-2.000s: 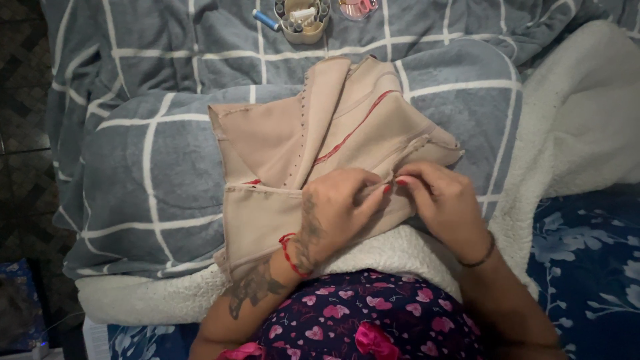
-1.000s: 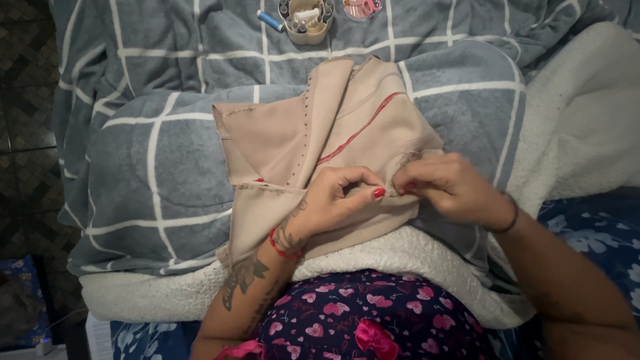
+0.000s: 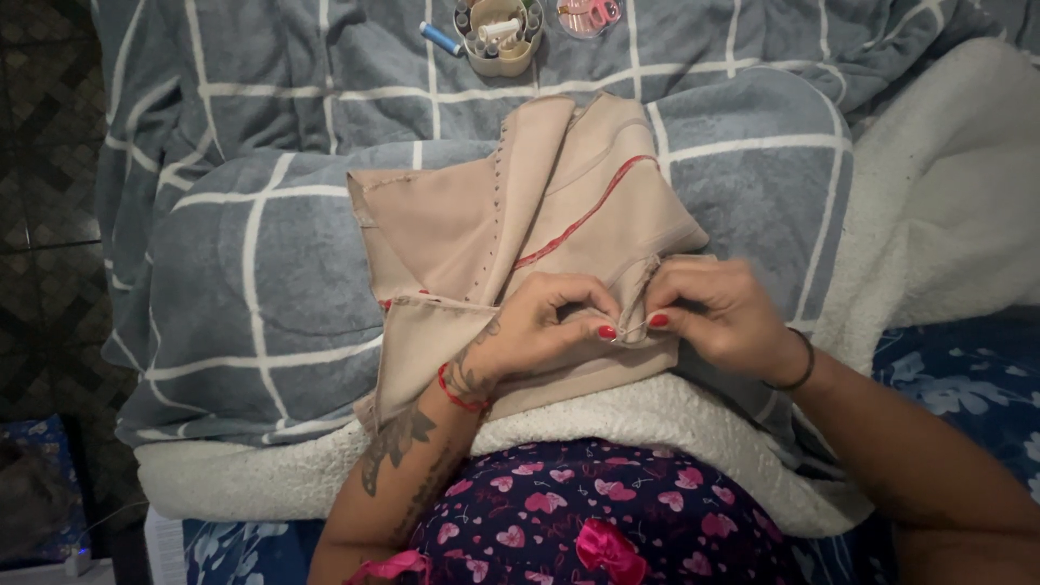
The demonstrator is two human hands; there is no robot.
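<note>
A beige fabric garment (image 3: 585, 203) with a red line across it and a row of small dark marks lies over a grey blanket across the lap. My left hand (image 3: 561, 317) pinches a gathered edge of this cloth between thumb and index finger. Close to its right, my right hand (image 3: 699, 309) has thumb and index finger together, with a thin, light needle or thread between the two thumbs; which of them it is cannot be told. The palms face the cloth, so the other fingers are partly hidden.
Beyond the garment on the grey checked blanket (image 3: 325, 236) stand a round container of thread spools (image 3: 497, 61), a blue thread spool (image 3: 440, 38) and a clear round case with pink-handled scissors (image 3: 591, 15). A white fleece blanket (image 3: 934, 179) lies at the right.
My right hand has moved out to the right and come back close to my left hand. My left hand stays at the cloth edge.
</note>
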